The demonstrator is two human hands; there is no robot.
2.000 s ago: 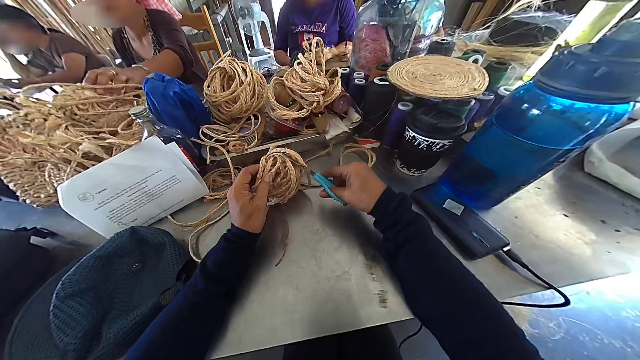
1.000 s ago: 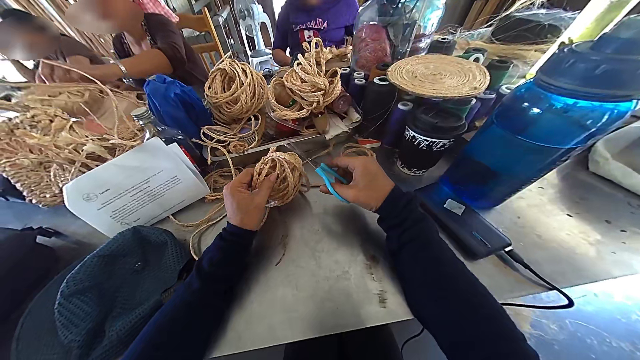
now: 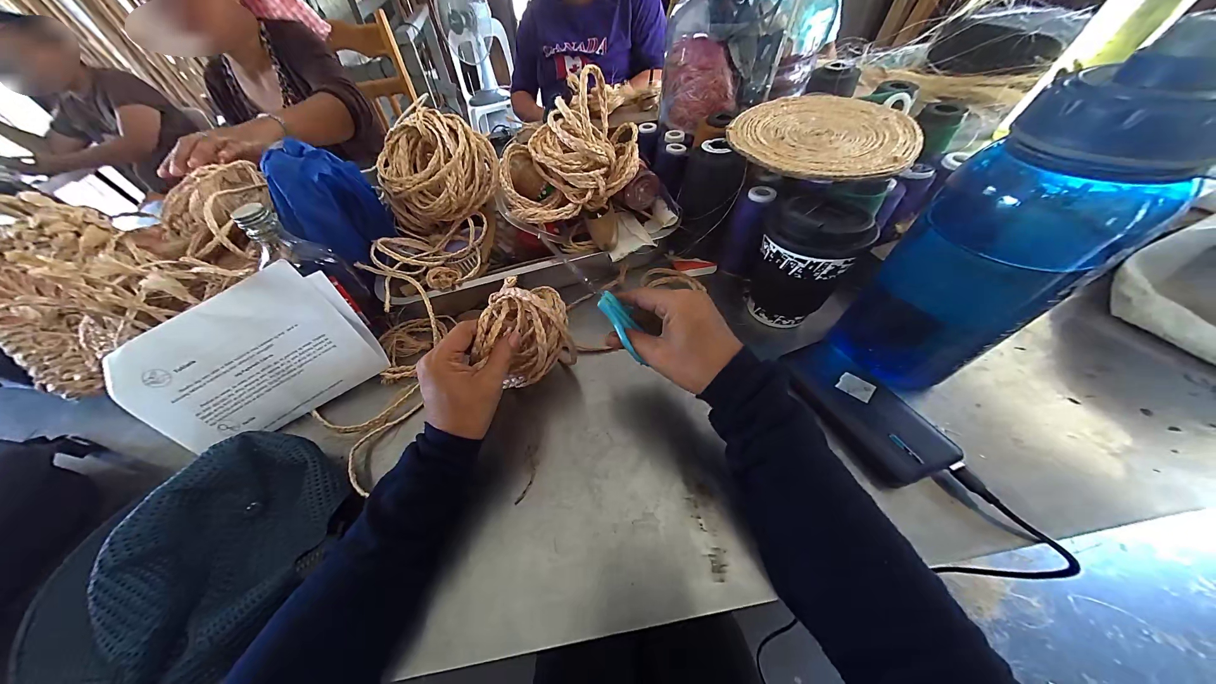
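My left hand (image 3: 465, 375) grips a ball of braided natural-fibre cord (image 3: 524, 332) above the grey table (image 3: 608, 532). To its right, my right hand (image 3: 682, 337) holds a small tool with light-blue handles (image 3: 620, 326), which looks like thread snips; its tip points up and left, towards the tray. Loose cord (image 3: 380, 418) trails on the table left of the ball. Behind my hands, a coiled bundle of braided cord (image 3: 437, 171) and a second, looser bundle (image 3: 579, 157) rest in and on a tray (image 3: 541, 275).
A printed sheet (image 3: 247, 361) and a mesh cap (image 3: 218, 532) lie left. Right are a lidded black cup (image 3: 807, 261), a coiled fibre disc (image 3: 825, 136) over thread spools (image 3: 750, 223), a blue bottle (image 3: 1007, 218) and a power bank (image 3: 874, 413) with a cable. Several people sit beyond.
The light-blue tool has turned in my right hand from a slant down to the right, two seconds ago, to a steeper angle. My left hand stays on the ball of cord.
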